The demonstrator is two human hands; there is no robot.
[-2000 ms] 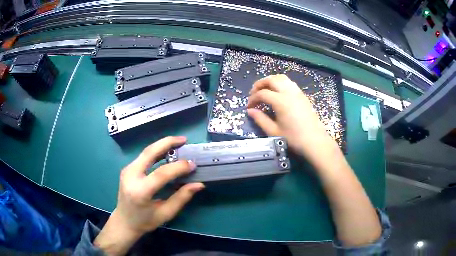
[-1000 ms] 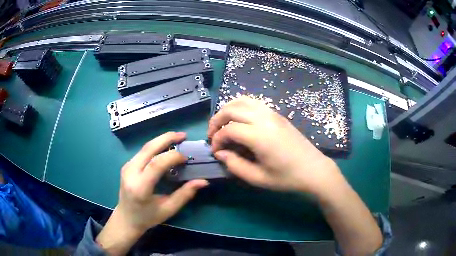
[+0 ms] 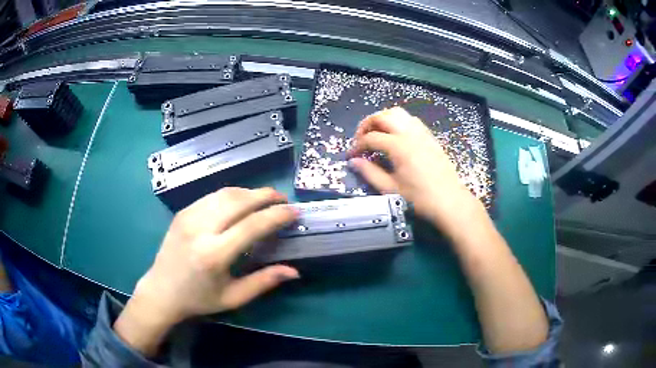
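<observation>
A long black housing [image 3: 338, 228] lies in front of me with small holes along its top and ringed holes at its right end. My left hand [image 3: 216, 251] is on the housing's left end, fingers over the top and thumb at the near side, hiding that end. My right hand [image 3: 403, 162] is over the parts tray [image 3: 345, 115], its fingers bent down among loose small metal parts [image 3: 325, 172]. The fingertips are blurred, so I cannot tell whether they hold a part.
Several black housings [image 3: 223, 154] lie at the back left, with more stacks [image 3: 49, 106] farther left. Metal conveyor rails [image 3: 288, 29] run behind the mat. A pale plastic item [image 3: 533, 171] lies right of the tray. A person's blue sleeve [image 3: 36, 316] shows at lower left.
My right hand has moved from the housing back over the tray, uncovering the housing's right part. My left hand has shifted right and now covers more of the left end.
</observation>
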